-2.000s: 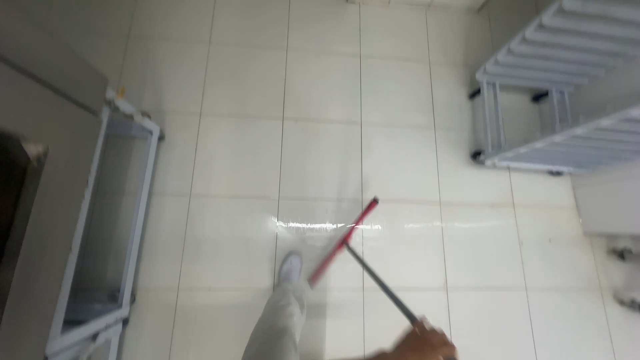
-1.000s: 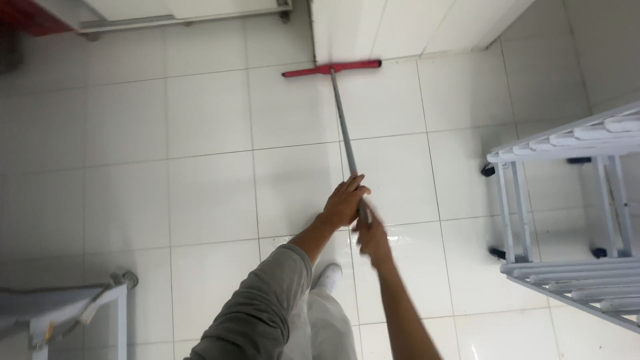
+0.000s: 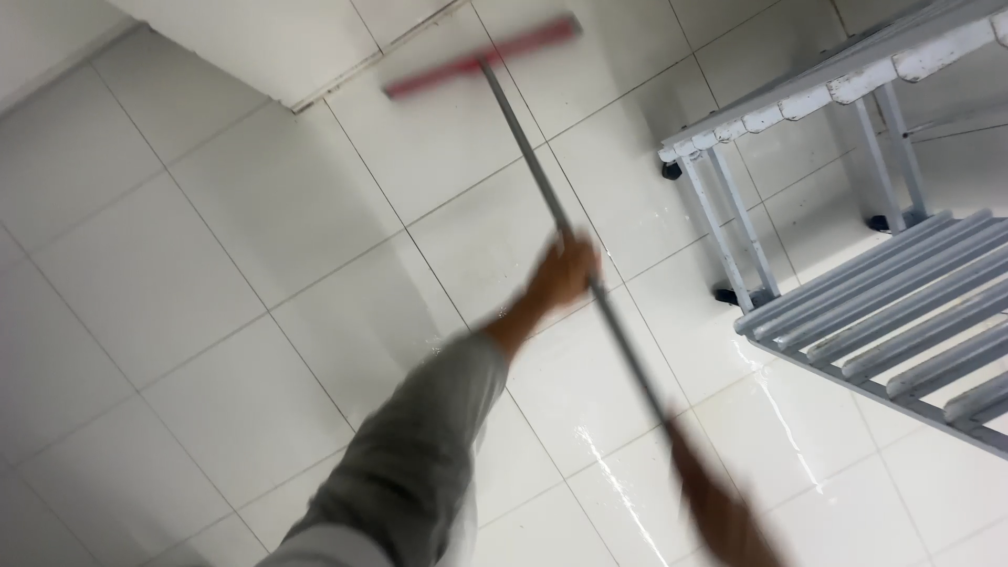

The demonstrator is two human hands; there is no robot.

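Observation:
A floor squeegee with a red head (image 3: 480, 59) and a long grey pole (image 3: 535, 169) slants across the view. The head, blurred, is over the white tiled floor near the base of a white wall or panel. My left hand (image 3: 568, 268), at the end of a grey sleeve, is closed around the middle of the pole. Lower down, my right hand (image 3: 689, 465) grips the pole near its lower end; it is blurred and its fingers are hard to make out.
A grey slatted metal rack (image 3: 866, 346) on dark feet or casters stands at the right. A white wall or panel (image 3: 260, 39) with a corner at floor level is at the upper left. Streaks of liquid (image 3: 622, 488) shine on the floor tiles.
One second ago my hands were close together on the pole; now they are far apart along it. The squeegee head has left the base of the panel's edge. The view has turned.

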